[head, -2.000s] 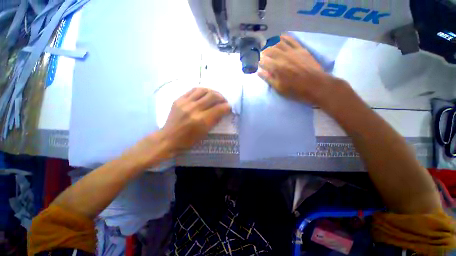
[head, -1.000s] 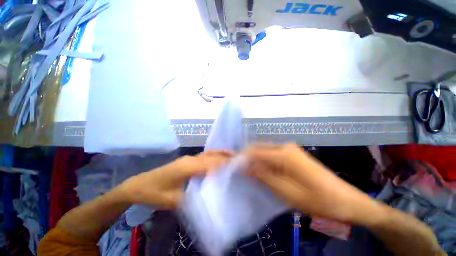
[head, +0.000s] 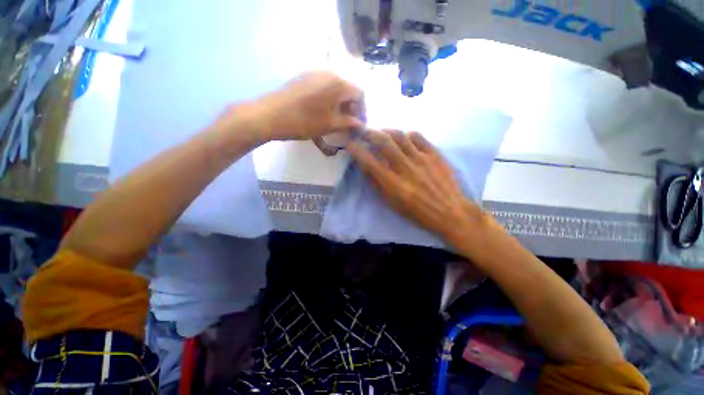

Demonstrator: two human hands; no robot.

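Observation:
A pale blue cut panel [head: 386, 220] lies on the white machine bed in front of the sewing machine head [head: 494, 27] and reaches over the ruler edge. My right hand [head: 409, 173] lies flat on the panel with its fingers spread. My left hand [head: 324, 108] is at the panel's upper left corner, with thumb and fingertips pinched on its edge beside my right fingertips. The needle area is lost in glare. A stack of cut panels [head: 181, 154] lies on the left, partly under my left forearm, and overhangs the table edge.
Narrow fabric strips [head: 38, 69] lie at upper left on clear plastic. Black-handled scissors [head: 681, 204] lie on a grey pad at right. The ruler [head: 571, 224] runs along the table edge. Below are crumpled cloth pieces [head: 204, 278], a blue frame and a pink box [head: 494, 357].
The panel, a second ago blurred and held over the lap by both hands, now lies on the machine bed. Both hands have moved up and forward onto it. The camera view has shifted.

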